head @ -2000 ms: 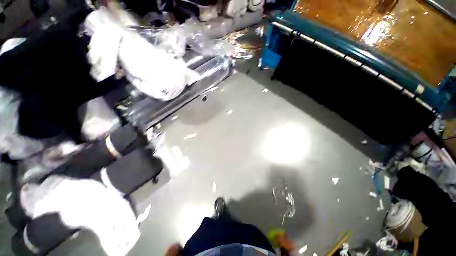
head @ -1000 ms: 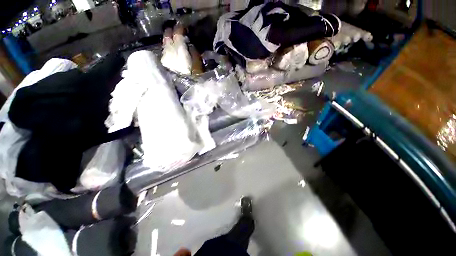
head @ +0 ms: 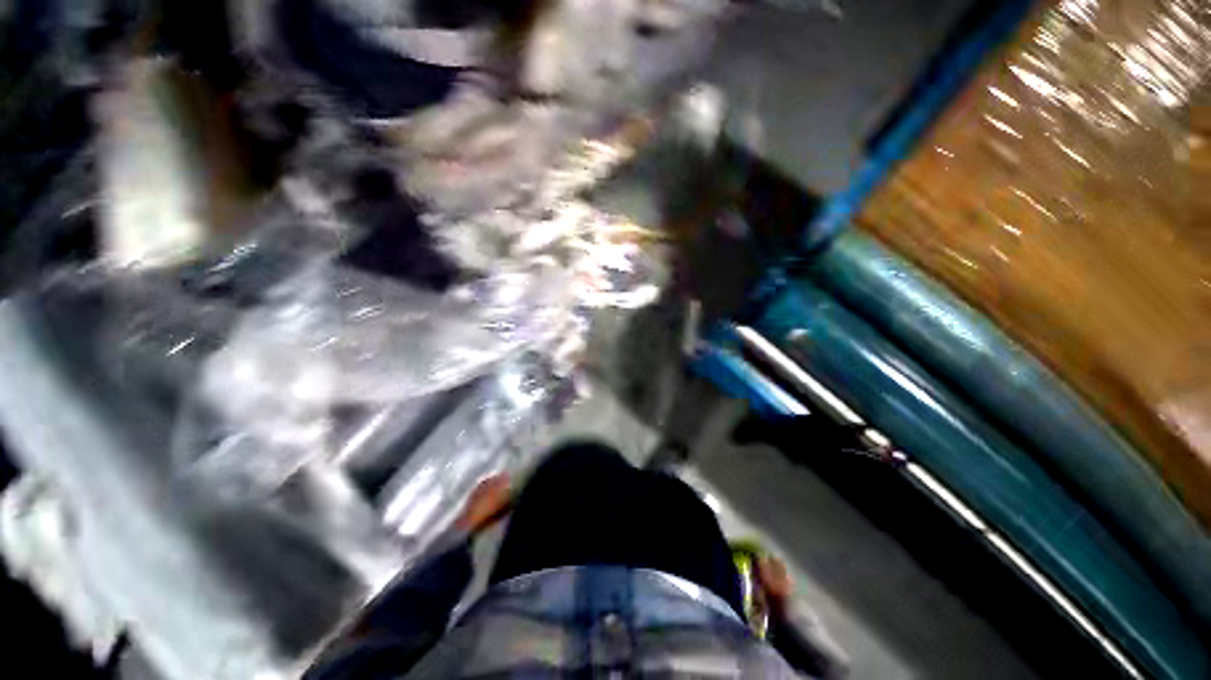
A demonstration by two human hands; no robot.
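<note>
The view is blurred. My right hand [head: 778, 593] is at the lower edge, right of my body, closed around a drinking bottle [head: 758, 614]. Its yellow-green lid [head: 745, 550] shows beside my hand; most of the bottle is hidden or too blurred to see. My left hand [head: 487, 504] is low at my left side, small and blurred, with no object visible in it. Its fingers cannot be made out.
A teal-framed machine or table with a brown top [head: 1023, 253] and a metal bar stands close on the right. Plastic-wrapped rolls [head: 458, 458] and crumpled clear plastic [head: 286, 372] lie on the left. Scraps cover the floor ahead; a narrow grey floor strip [head: 618, 415] runs between.
The teal frame and wrapped rolls are nearer, and the view has turned and tilted down. My left hand and the bottle in my right hand show more fully.
</note>
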